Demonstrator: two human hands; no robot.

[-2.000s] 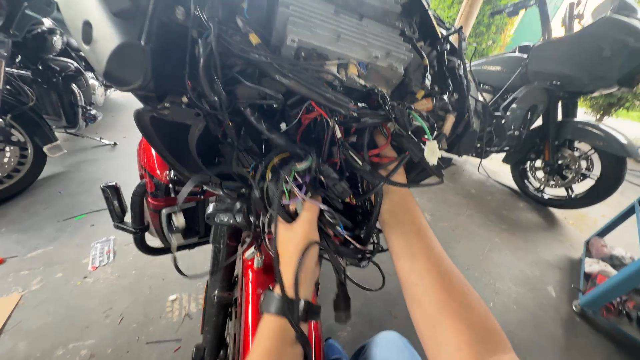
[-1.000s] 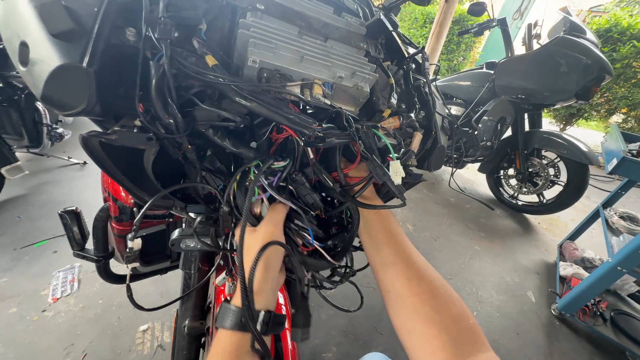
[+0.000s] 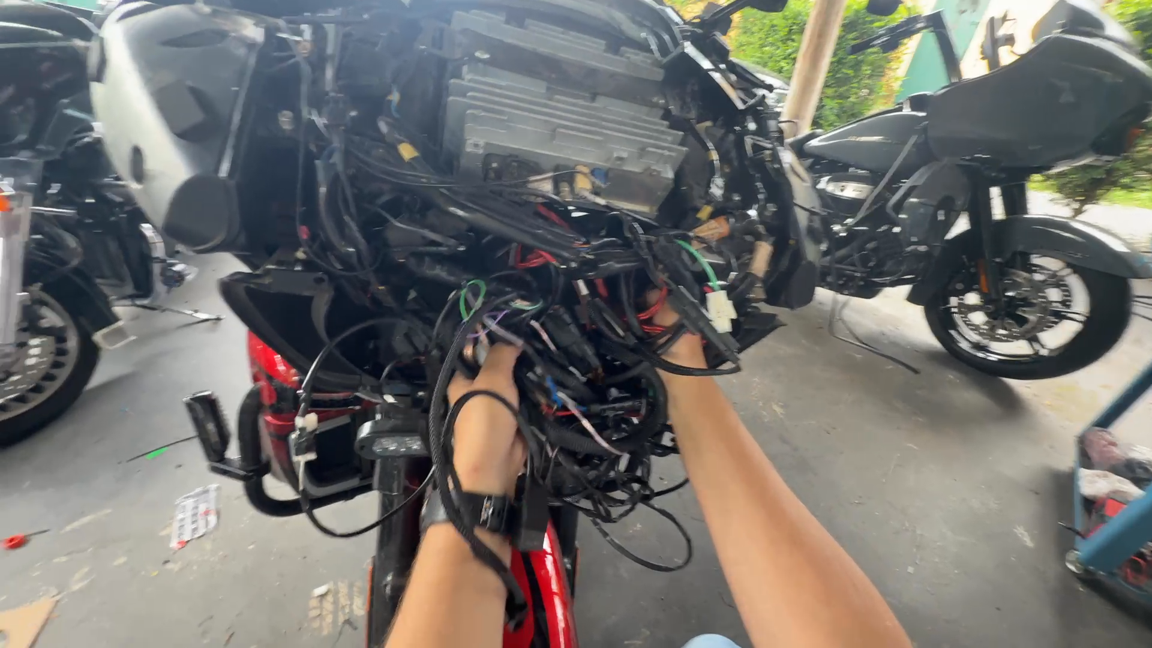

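A thick tangle of black wiring (image 3: 585, 360) hangs from the opened front of a red motorcycle, above its red front fender (image 3: 549, 585). My left hand (image 3: 490, 396) is pushed into the left side of the bundle, cables looped over its back and wrist; its fingertips are partly hidden. My right hand (image 3: 675, 333) reaches in on the right, beside red wires (image 3: 652, 310) and a white connector (image 3: 721, 309), with most fingers behind the cables. What either hand grips cannot be made out. Over the wiring sits a finned grey metal unit (image 3: 567, 117).
A dark motorcycle (image 3: 1017, 252) stands at right, another (image 3: 45, 297) at left. A blue wheeled cart (image 3: 1116, 531) with wrapped items is at the right edge. Beside the red motorcycle, a crash bar with a foot peg (image 3: 211, 427) sticks out. A printed packet (image 3: 195, 516) lies on the floor.
The view has shifted between frames. Both hands stay inside the wiring bundle, with no plain change in what they touch.
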